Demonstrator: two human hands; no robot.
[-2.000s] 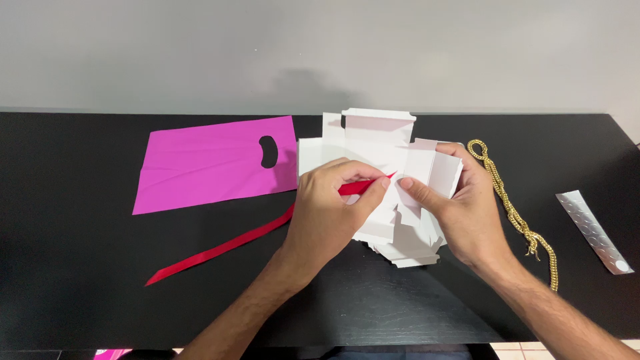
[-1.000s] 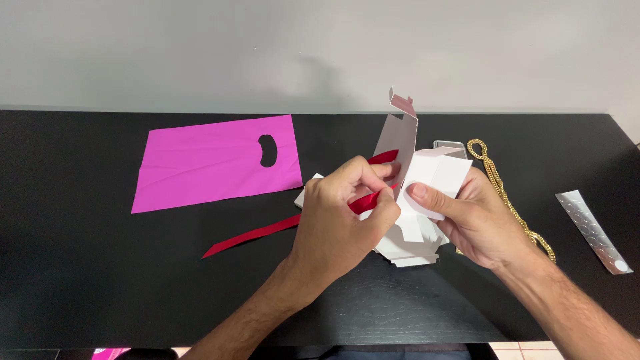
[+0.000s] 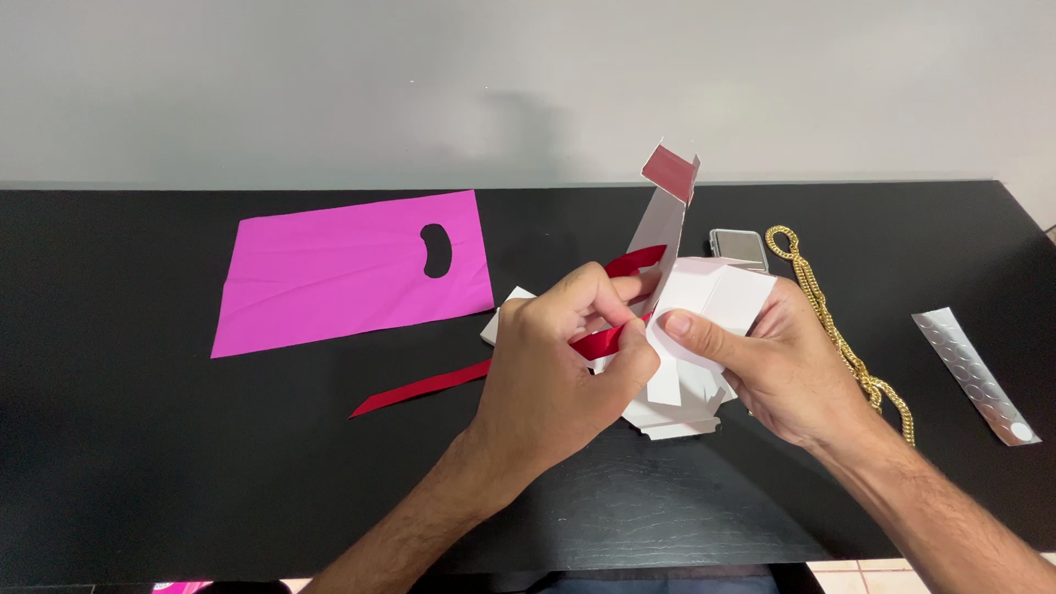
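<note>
My left hand (image 3: 561, 363) pinches a red ribbon (image 3: 425, 388) between thumb and index finger, against the edge of a partly folded white cardboard box (image 3: 714, 289). Part of the ribbon shows behind the raised panel, and its pointed tail lies out to the left over the table. My right hand (image 3: 775, 363) grips the box, thumb on the near face and most fingers hidden behind. One long panel with a reddish end flap (image 3: 670, 172) stands up from the box. Beneath the hands lie more white cardboard pieces (image 3: 681, 425), partly covered.
A pink bag (image 3: 346, 280) with a cut-out handle lies flat at the left on the black table (image 3: 272, 487). Behind my right hand is a small clear-edged case or device (image 3: 740, 247). A gold chain (image 3: 825, 322) and a strip of round stickers (image 3: 973, 375) lie to the right.
The cardboard that was spread flat toward the camera two seconds ago is now turned on edge, with a panel raised. The ribbon now shows on both sides of that panel, and its tail has shortened.
</note>
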